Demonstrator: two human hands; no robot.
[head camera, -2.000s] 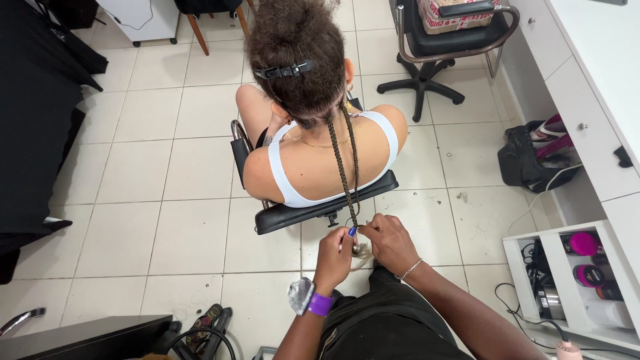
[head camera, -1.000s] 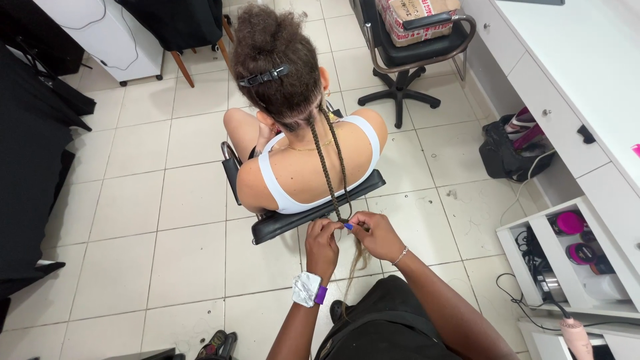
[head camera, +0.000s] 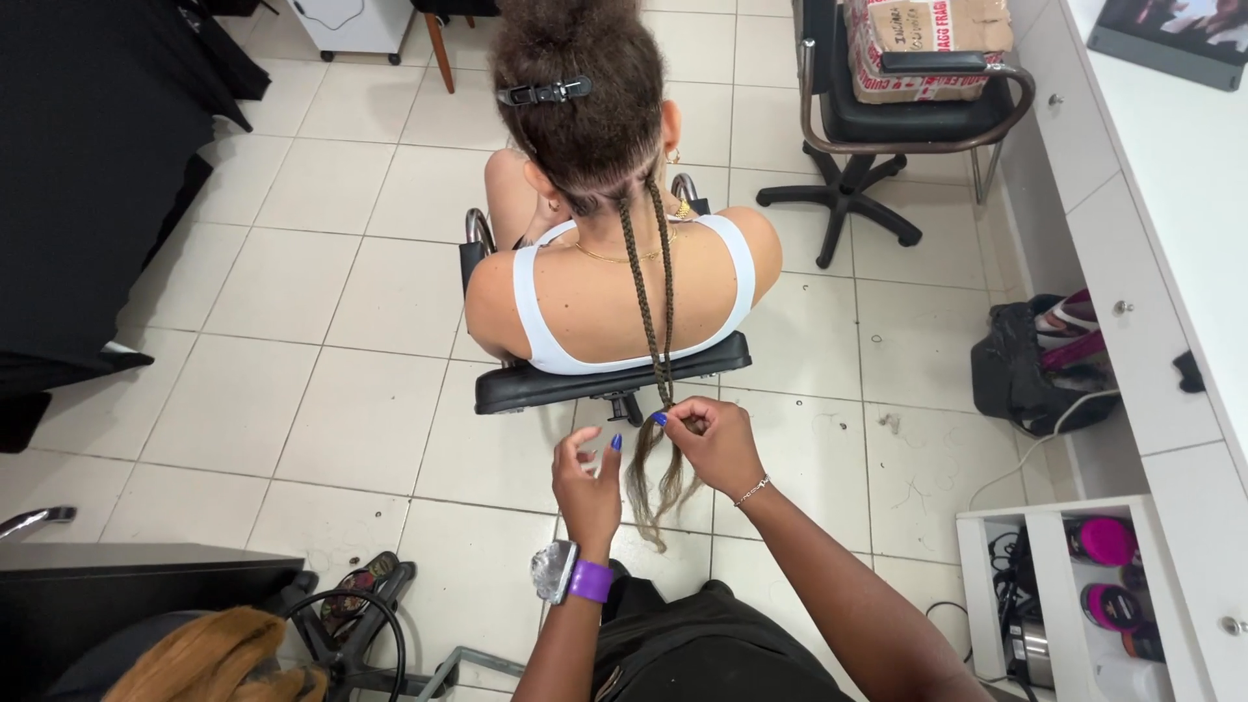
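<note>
A seated person [head camera: 624, 292] has the back turned to me, with the upper hair gathered up and held by a black hair clip [head camera: 546, 92]. Two long braids [head camera: 645, 283] hang from the nape down over the black chair back [head camera: 614, 375]. My right hand [head camera: 717, 444] pinches the braids near their lower part, below the chair back; loose hair ends [head camera: 648, 478] hang beneath it. To the left of the hair is my left hand [head camera: 588, 478], fingers apart and holding nothing. A purple wristband [head camera: 590, 581] with a silvery square piece is on my left wrist.
A black chair [head camera: 907, 127] bearing a cardboard box [head camera: 931, 39] stands at the upper right. Along the right side run white drawers [head camera: 1136, 292], a black bag [head camera: 1014, 370] and an open shelf unit [head camera: 1043, 526] with jars. Black cloth [head camera: 97, 175] hangs left. Brown hair [head camera: 210, 658] lies at lower left.
Both my hands were together at the braids; my left hand has let go and moved to the left, while my right hand still pinches the hair. The view has shifted somewhat.
</note>
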